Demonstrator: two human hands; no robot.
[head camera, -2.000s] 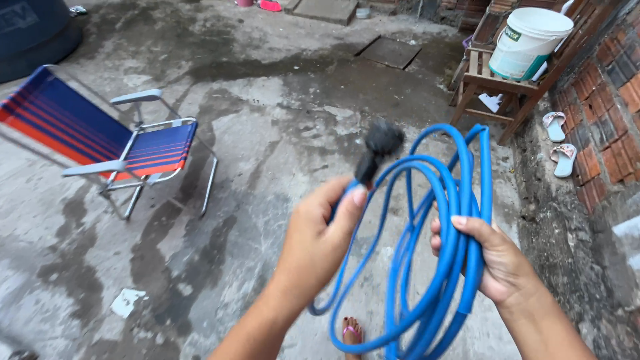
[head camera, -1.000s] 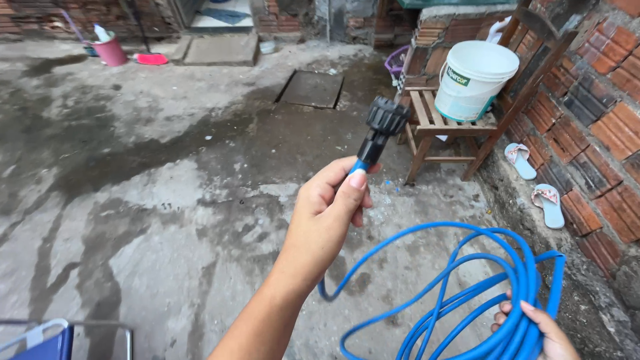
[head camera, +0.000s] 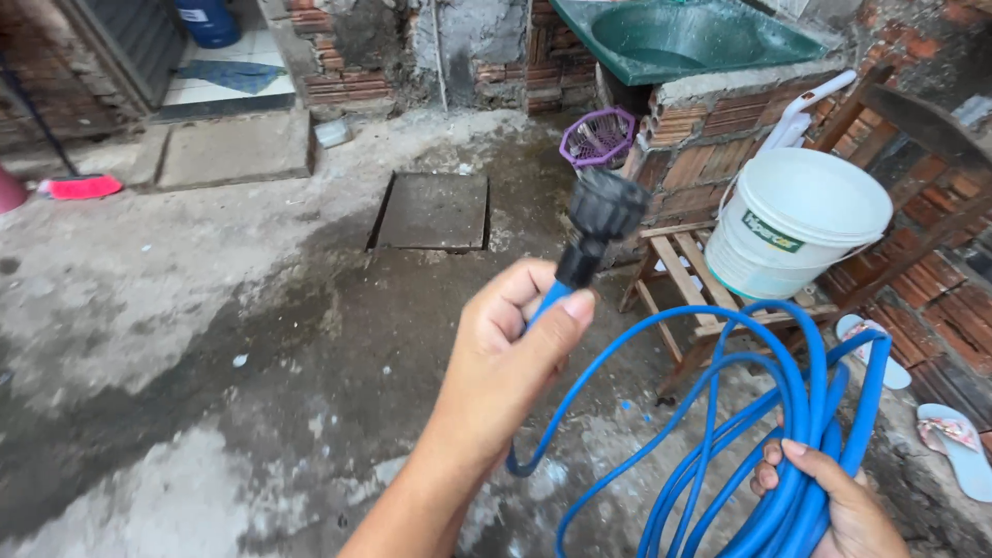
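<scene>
My left hand (head camera: 515, 349) grips the end of a blue garden hose just below its black plastic connector (head camera: 601, 217), which points up and is slightly blurred. In my right hand (head camera: 825, 488) is a bundle of loose coils of the same blue hose (head camera: 806, 387), at the lower right. One length of hose hangs in a curve between the hands. Behind the coils, a white plastic bucket (head camera: 798, 225) stands on the slatted seat of a wooden chair (head camera: 686, 271).
A green sink (head camera: 697, 39) rests on a low brick wall (head camera: 690, 147), with a purple basket (head camera: 597, 136) beside it. A square cover (head camera: 434, 211) is set in the concrete floor. Sandals (head camera: 957, 446) lie at right; a pink broom (head camera: 81, 186) and a doorway step (head camera: 236, 151) are at left.
The view has swung toward the sink and doorway; the folding chair has left it. My left hand with the connector has moved away from the coils, which my right hand still holds.
</scene>
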